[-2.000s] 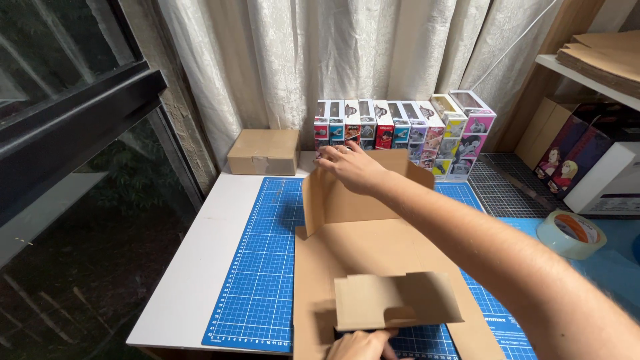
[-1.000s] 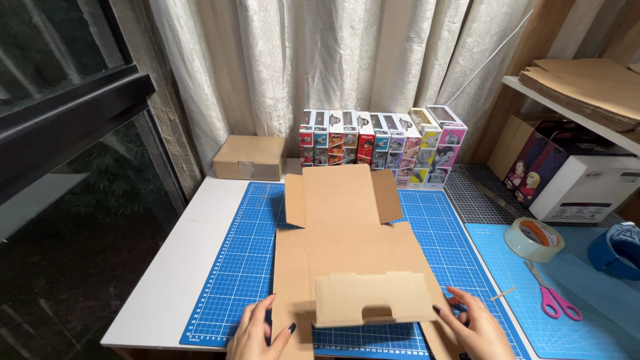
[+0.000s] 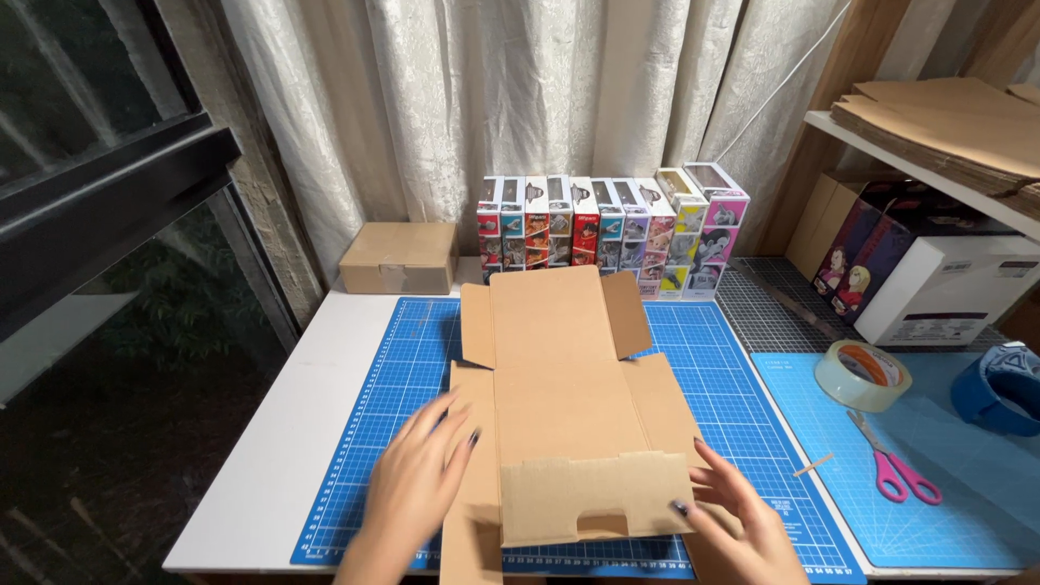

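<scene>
An unfolded cardboard mailer box (image 3: 561, 406) lies on the blue cutting mat (image 3: 715, 390), its near panel with a cut-out notch folded upward. My left hand (image 3: 422, 479) is at the box's left side flap, fingers spread and slightly blurred; contact is hard to tell. By the right end of the near panel is my right hand (image 3: 731, 512), thumb and fingers apart around the cardboard edge. Whether it pinches the card cannot be told. The far panel with its two small side flaps leans up toward the row of boxed figures (image 3: 585, 227).
A closed cardboard box (image 3: 398, 260) stands at the back left. To the right, a light blue mat (image 3: 975, 520) holds clear tape (image 3: 863, 375), pink-handled scissors (image 3: 894, 471) and a blue tape roll (image 3: 999, 390). Flat cardboard (image 3: 951, 122) is stacked on a shelf above printed boxes.
Two seconds ago my right arm reached to the far panel; now that hand is at the near right edge. My left hand has moved up along the left flap since one second ago.
</scene>
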